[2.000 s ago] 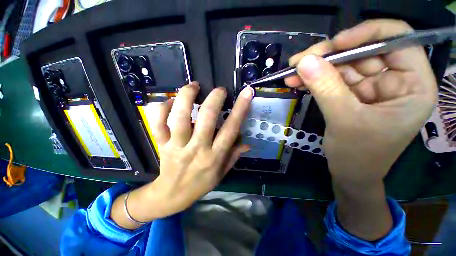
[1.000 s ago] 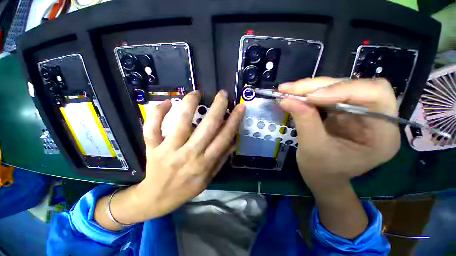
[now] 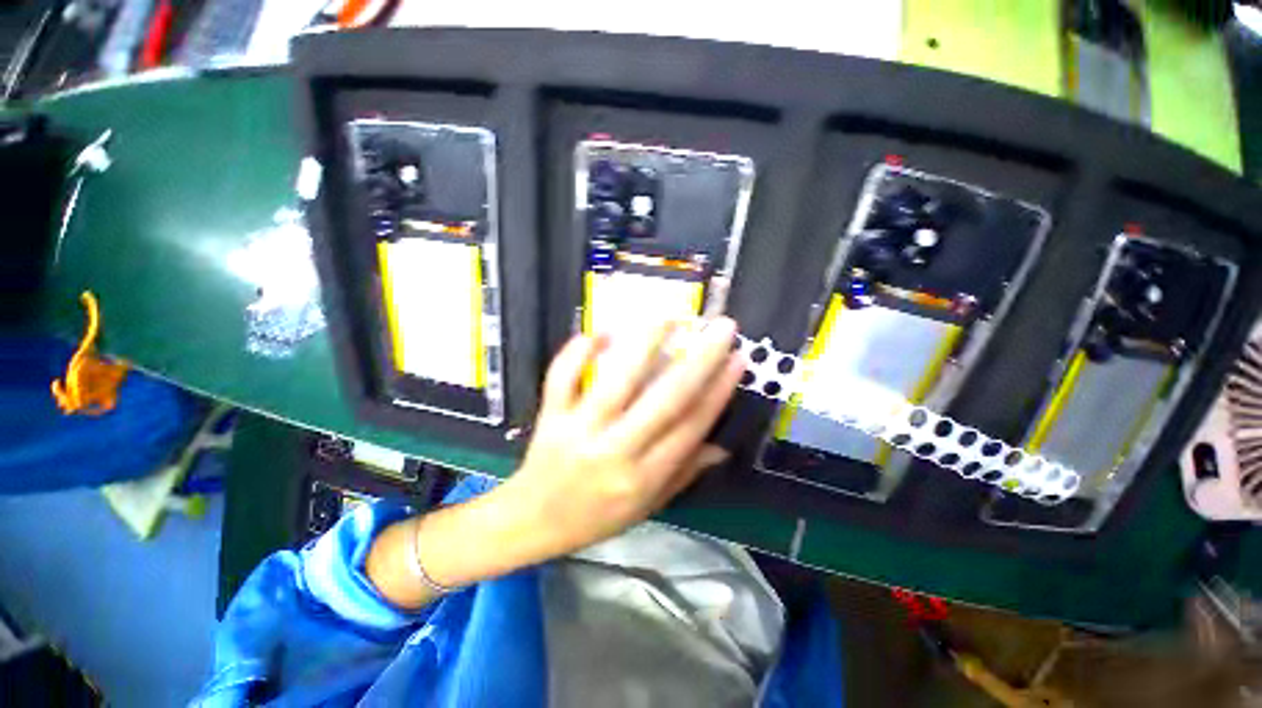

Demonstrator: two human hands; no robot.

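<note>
A black foam tray [image 3: 533, 277] holds open-backed phones side by side. My left hand [image 3: 609, 429] lies over the lower part of the second phone from the left [image 3: 692, 194], its fingers at the left end of a ring sheet [image 3: 886, 415]. The sheet runs right across the third phone [image 3: 969, 221] to the lower part of the fourth phone [image 3: 1169, 284]. It shows rows of round holes or dark rings; I cannot tell which at each spot. Whether my fingers grip the sheet or press on it is hidden. My right hand and the tweezers are out of view.
A green mat [image 3: 152, 235] lies under the tray, with crumpled clear pieces [image 3: 284, 284] at left. A lime-green pad [image 3: 983, 42] holds another phone at the back right. A pink fan [image 3: 1218, 443] stands at the right edge. A second tray [image 3: 263, 505] shows below the bench edge at left.
My right hand and the tweezers have left the picture. The view has shifted, so the tray sits further right. More of the ring sheet shows across the third and fourth phones.
</note>
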